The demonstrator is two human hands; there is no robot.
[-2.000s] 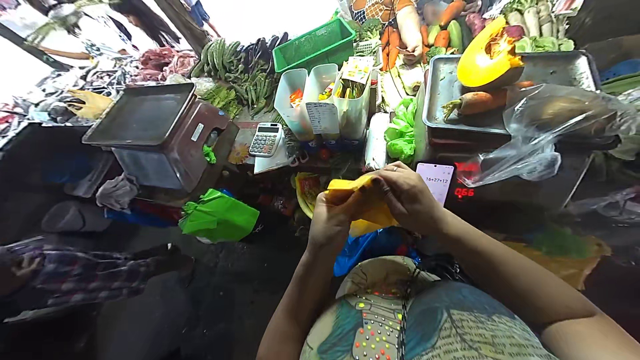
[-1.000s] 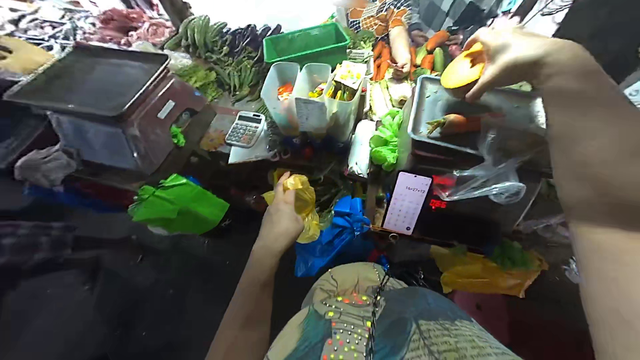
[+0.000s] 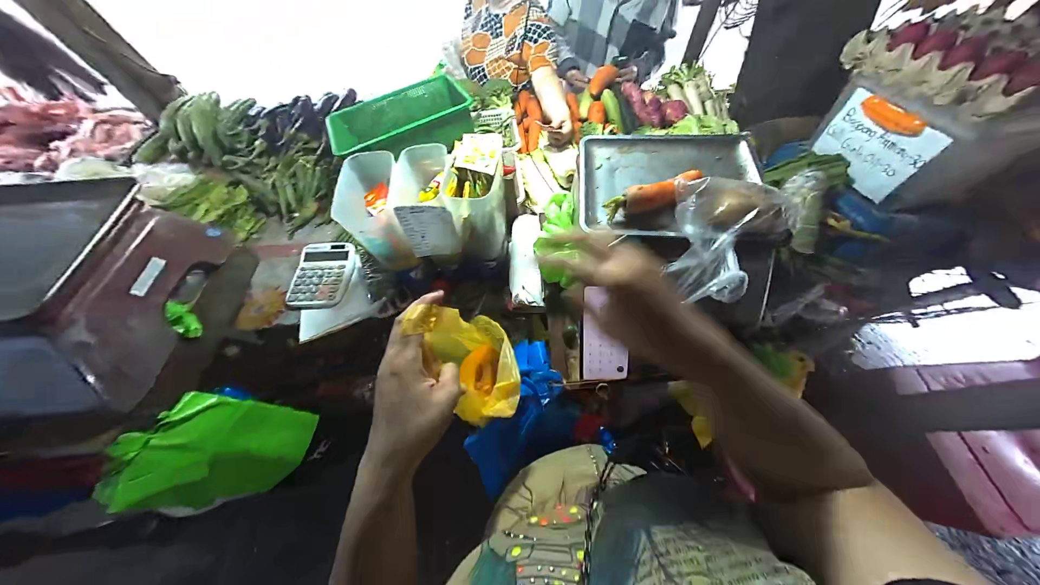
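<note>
My left hand (image 3: 418, 390) grips the rim of a thin yellow plastic bag (image 3: 508, 370), held open above the lap. Inside the bag lies a cut piece of squash (image 3: 479, 370). My right hand (image 3: 613, 284), blurred, is over the upper end of a phone (image 3: 605, 345) and beside a light green plastic bag (image 3: 556, 223); its fingers are apart and nothing shows in them. A metal scale tray (image 3: 666, 150) beyond it holds a carrot (image 3: 654, 195) and a clear plastic bag (image 3: 715, 215) with something brownish inside.
A calculator (image 3: 320, 276) lies left of several plastic containers (image 3: 370, 219). Behind them are a green crate (image 3: 398, 118) and heaped vegetables. A person's hand (image 3: 556, 122) reaches among the carrots. Green plastic bags (image 3: 215, 451) hang at left, blue ones (image 3: 528, 422) below the yellow bag.
The cut squash, on the tray at first and then lifted in my right hand, is now in the yellow bag. My right hand has come down from the tray toward the phone.
</note>
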